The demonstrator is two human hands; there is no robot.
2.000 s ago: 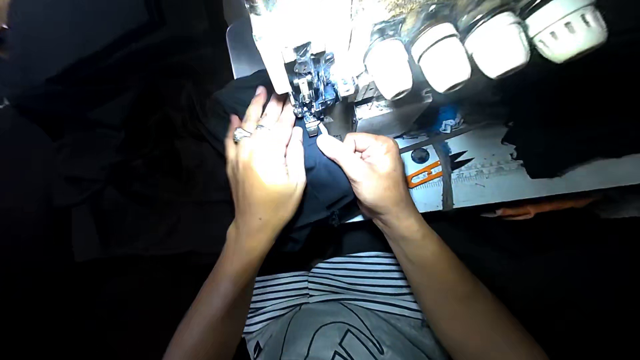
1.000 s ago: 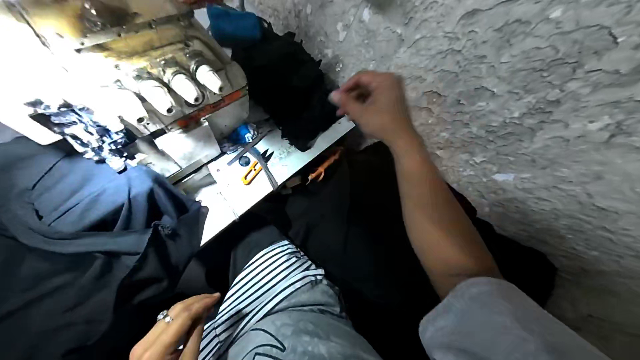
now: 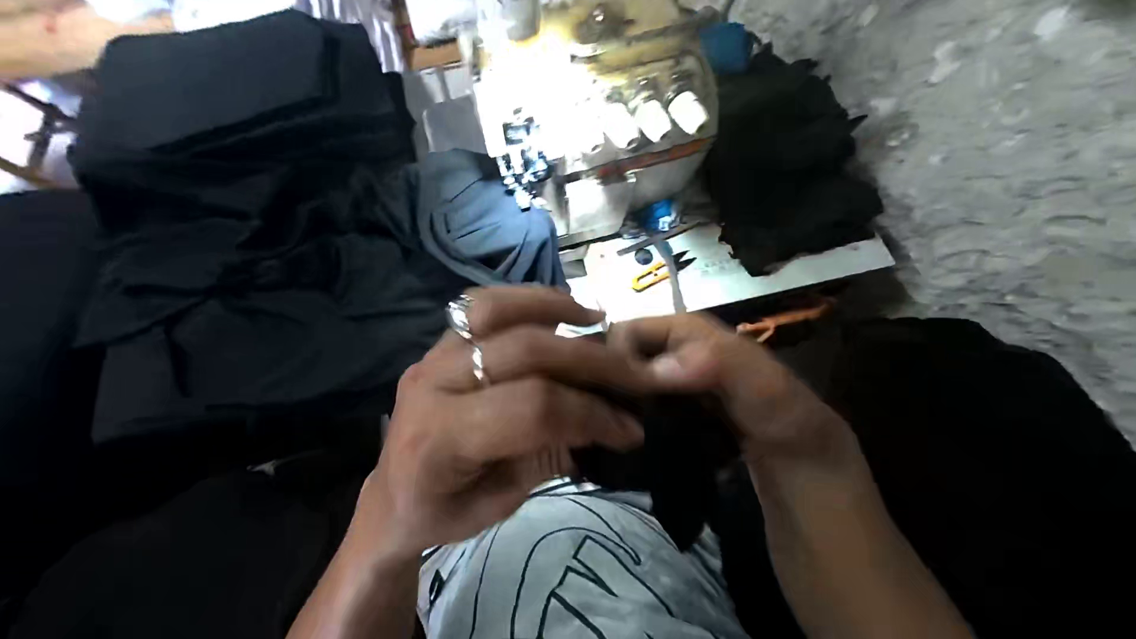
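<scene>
My left hand (image 3: 524,399), with rings on it, and my right hand (image 3: 710,373) meet in front of my lap. Between them hangs a small piece of black cloth (image 3: 679,479), gripped by the fingers of both. Beyond the hands stands an overlock sewing machine (image 3: 612,98) with its lamp lit. Dark blue-grey cloth (image 3: 488,213) lies at its needle area, near neither hand's fingertips. Orange-handled thread snips (image 3: 652,276) rest on the white machine table (image 3: 737,275), behind my right hand.
A large heap of dark cloth (image 3: 266,248) covers the left side. Black cloth pieces (image 3: 785,160) are piled right of the machine, beside a rough grey wall (image 3: 1003,151). An orange-handled tool (image 3: 785,319) shows below the table edge. More black cloth (image 3: 985,470) lies at lower right.
My hands were at the needle area two seconds ago and apart one second ago. Now they are together over my lap with black cloth between them. The view has swung considerably.
</scene>
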